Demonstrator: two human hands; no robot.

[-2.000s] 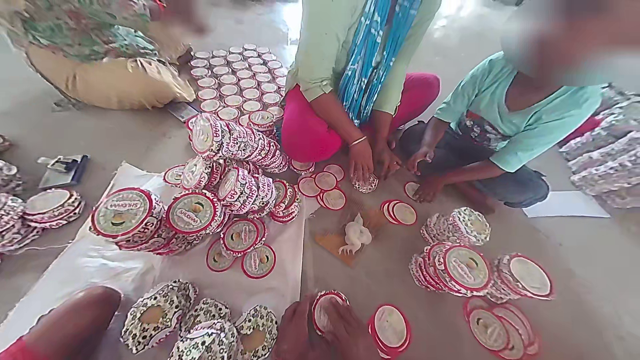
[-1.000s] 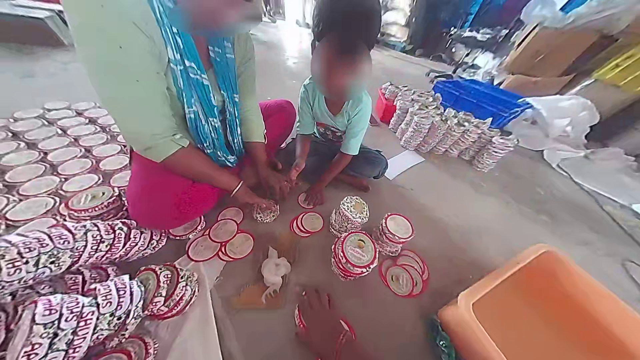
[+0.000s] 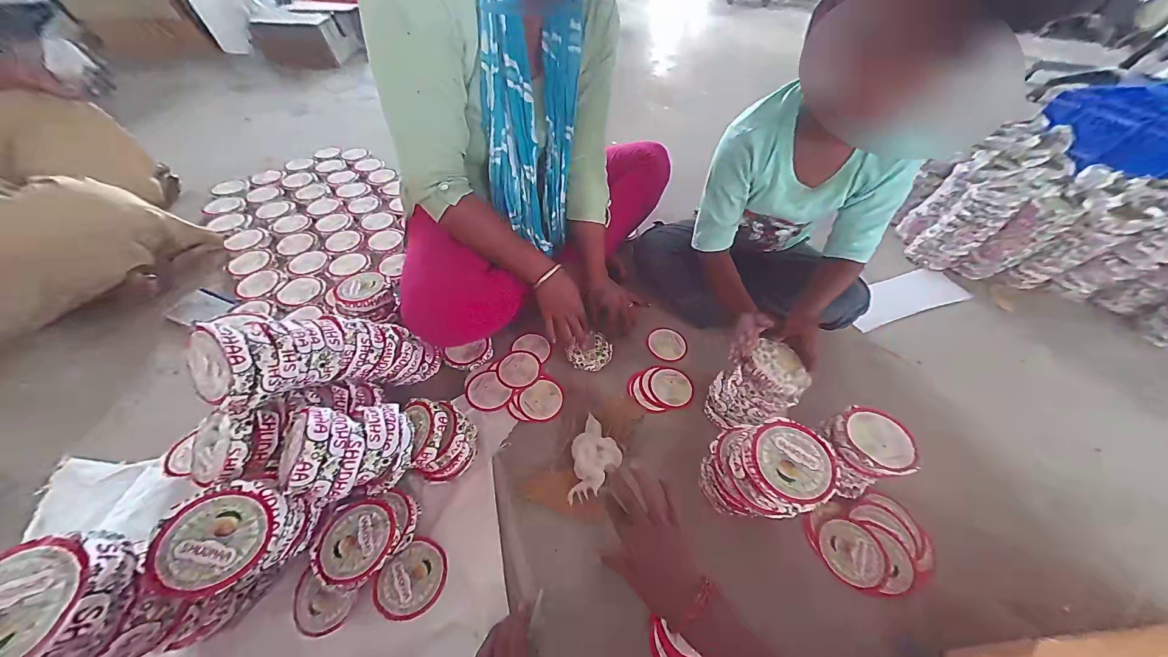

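My right hand, blurred, reaches over the floor with its fingers apart, just below a lump of white paste on a brown patch. Nothing shows in its grip. Only part of my left hand shows at the bottom edge; whether it holds anything cannot be seen. Red-rimmed round labels lie partly under my right forearm. To the right stand a stack of printed, red-rimmed round pieces and a fan of loose round labels. More round labels lie beyond the paste.
Rows of stacked round pieces and a white sheet are at left. Across from me, one person's hands touch a patterned round piece; another person's hands hold a patterned stack. Sacks lie far left.
My right hand has moved forward from the red-rimmed labels to near the white paste. The hands of the person at right are now on the patterned stack. The view has swung left.
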